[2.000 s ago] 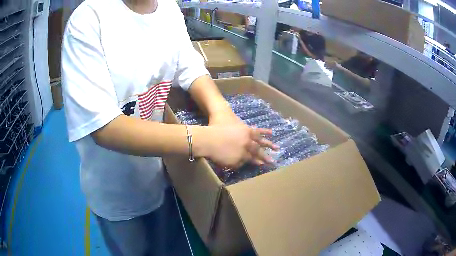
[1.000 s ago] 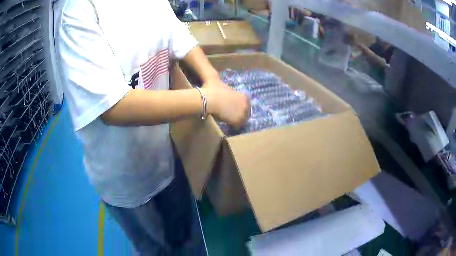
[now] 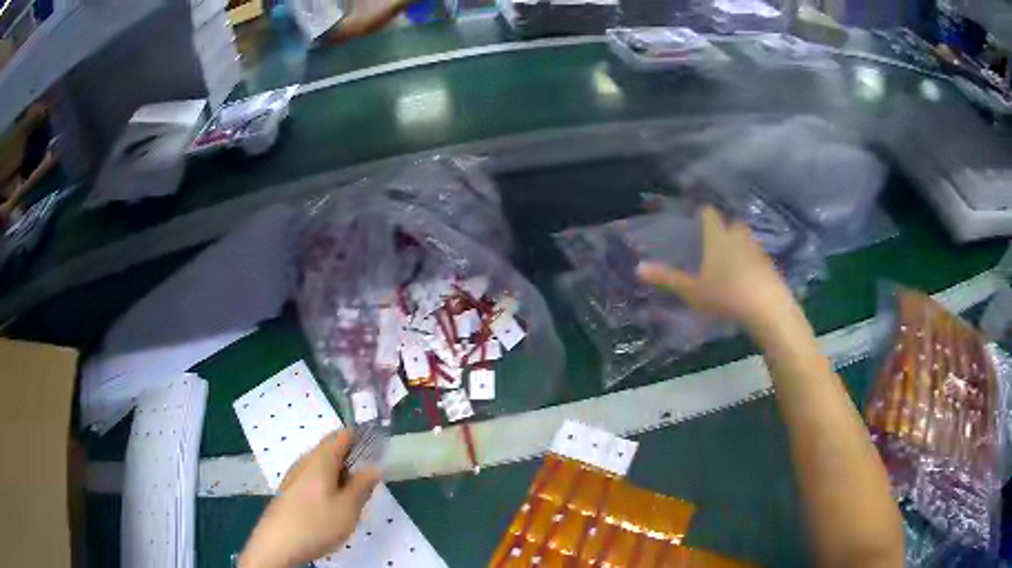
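My left hand (image 3: 311,505) is at the lower left, its thumb and fingers closed on the gathered edge of an open clear bag. The bag (image 3: 433,222) holds a loose tangle of white squares with red leads (image 3: 444,344). My right hand (image 3: 727,272) reaches over a pile of flat clear bags (image 3: 666,300), fingers apart and slightly blurred; I see nothing in it. A block of orange wired parts (image 3: 588,516) lies at the bottom centre, with a dotted white strip (image 3: 594,444) at its top edge.
Dotted white pad sheets (image 3: 283,416) lie at left, beside stacked strips (image 3: 164,477) and plain sheets (image 3: 211,300). A carton edge (image 3: 39,455) shows at far left. A bag of orange parts (image 3: 932,399) lies right. A green conveyor (image 3: 477,100) runs behind.
The view has swung from the person with the open carton of bubble-wrapped devices to the bench. Both my hands are now in view, and the carton shows only at the left edge.
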